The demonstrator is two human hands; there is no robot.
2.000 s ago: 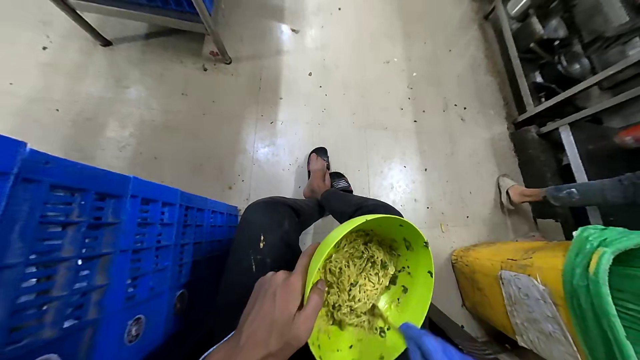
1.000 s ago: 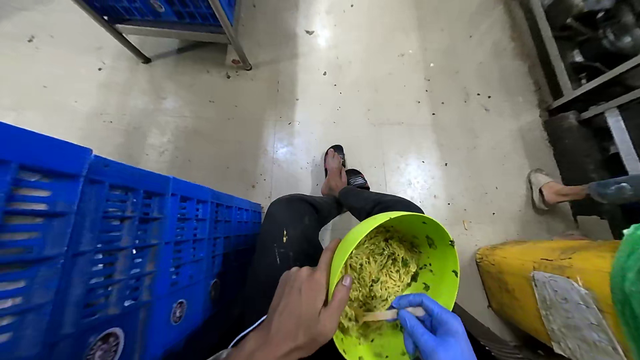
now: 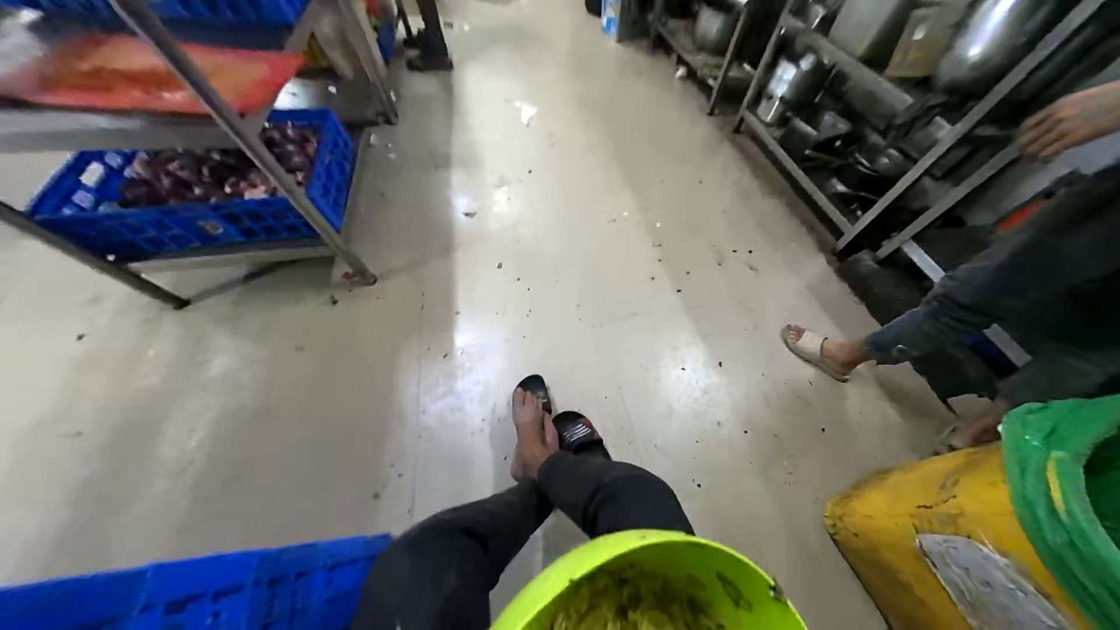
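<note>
A lime-green plastic bowl (image 3: pixel 744 573) is cut off by the bottom edge of the head view, in front of my dark-trousered legs. Shredded yellow-green food (image 3: pixel 626 604) with darker green bits lies inside it. Neither my left hand nor my right hand shows in the frame, so what they hold or touch is hidden. The light-coloured utensil is out of sight too.
Blue plastic crates (image 3: pixel 201 582) stand at lower left. A yellow bin (image 3: pixel 927 499) with a green liner (image 3: pixel 1050 472) is at lower right, beside another person's legs. A metal rack (image 3: pixel 297 192) holds a blue crate of dark purple produce; pots fill the right-hand shelf (image 3: pixel 805 166).
The view has tilted up strongly. Both hands, one bare and one blue-gloved with a light utensil a second ago, have left the frame. Another person's hand now shows at right.
</note>
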